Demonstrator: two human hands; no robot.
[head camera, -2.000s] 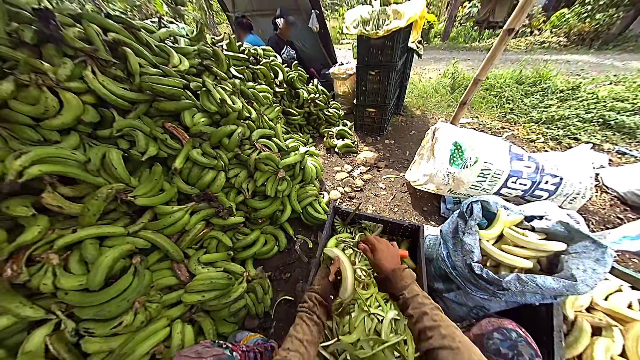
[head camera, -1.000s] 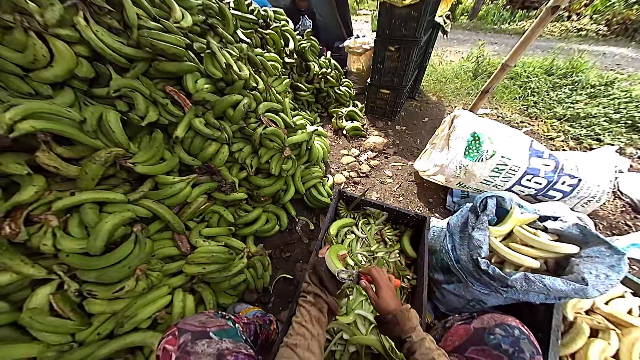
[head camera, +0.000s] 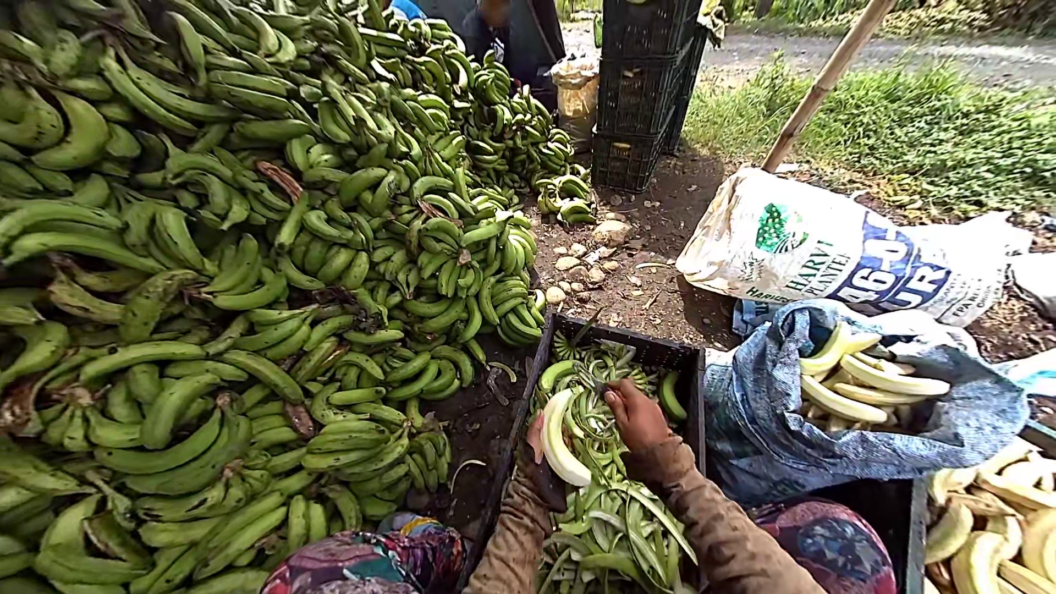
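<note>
My left hand (head camera: 536, 441), partly hidden, is around a peeled pale plantain (head camera: 563, 439) over a black plastic crate (head camera: 648, 342) heaped with green peel strips (head camera: 615, 511). Just right of the plantain, my right hand (head camera: 637, 415) has its fingers closed on a small tool whose blade (head camera: 601, 385) barely shows; its kind cannot be told. An unpeeled green plantain (head camera: 672, 396) lies along the crate's right side. Peeled plantains (head camera: 874, 388) fill the mouth of a blue woven sack (head camera: 759, 412) beside the crate.
Green plantain bunches (head camera: 247, 330) are piled high on the left. Stacked black crates (head camera: 639, 99) stand ahead, near a seated person (head camera: 487, 33). A white printed sack (head camera: 825, 247) and a wooden pole (head camera: 829, 82) are at the right. More peeled plantains (head camera: 990, 528) lie at the lower right.
The plantain in my left hand showed green peel a second ago and now shows a pale peeled side. My right hand has moved up toward the far part of the crate.
</note>
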